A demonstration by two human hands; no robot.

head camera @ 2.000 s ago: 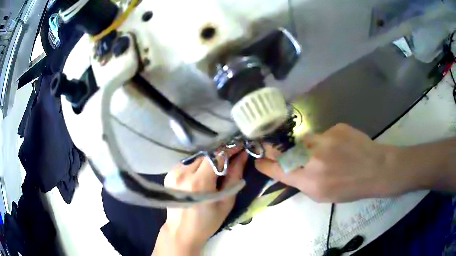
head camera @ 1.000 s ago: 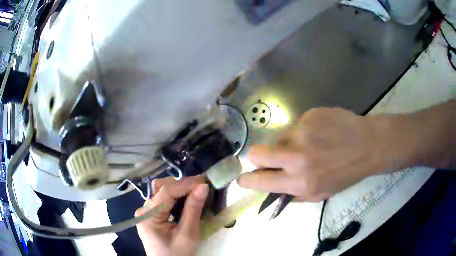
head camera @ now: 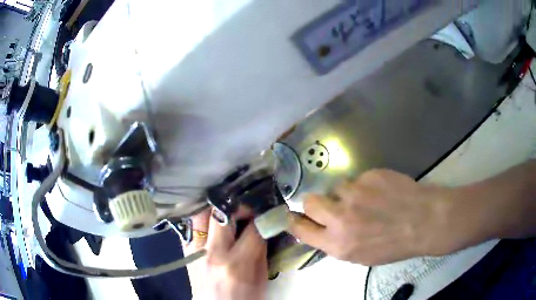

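The white-grey sewing machine head (head camera: pixel 217 76) fills the upper left and middle. My left hand (head camera: pixel 235 258) is below the ribbed cream tension knob (head camera: pixel 133 210), close to the needle area, its fingertips partly hidden by the machine's dark and metal parts. My right hand (head camera: pixel 376 217) lies at the front of the grey bed, its fingertips beside a small cream block (head camera: pixel 272 221). Dark pointed snips (head camera: pixel 312 259) show partly under my right hand. Dark cloth (head camera: pixel 158 263) lies left of my left hand. Whether either hand grips cloth is hidden.
A bright lamp spot lights the grey metal bed (head camera: pixel 405 117) beside a small round plate with holes (head camera: pixel 315 156). A bent grey guard tube (head camera: pixel 106 272) curves across the lower left. A dark knotted cord (head camera: pixel 404 292) lies by the front edge. A red and black item (head camera: pixel 525 68) is at far right.
The view has shifted, so the machine's nameplate now shows and the tension knob sits further left than two seconds ago. My right hand covers more of the snips than one second ago.
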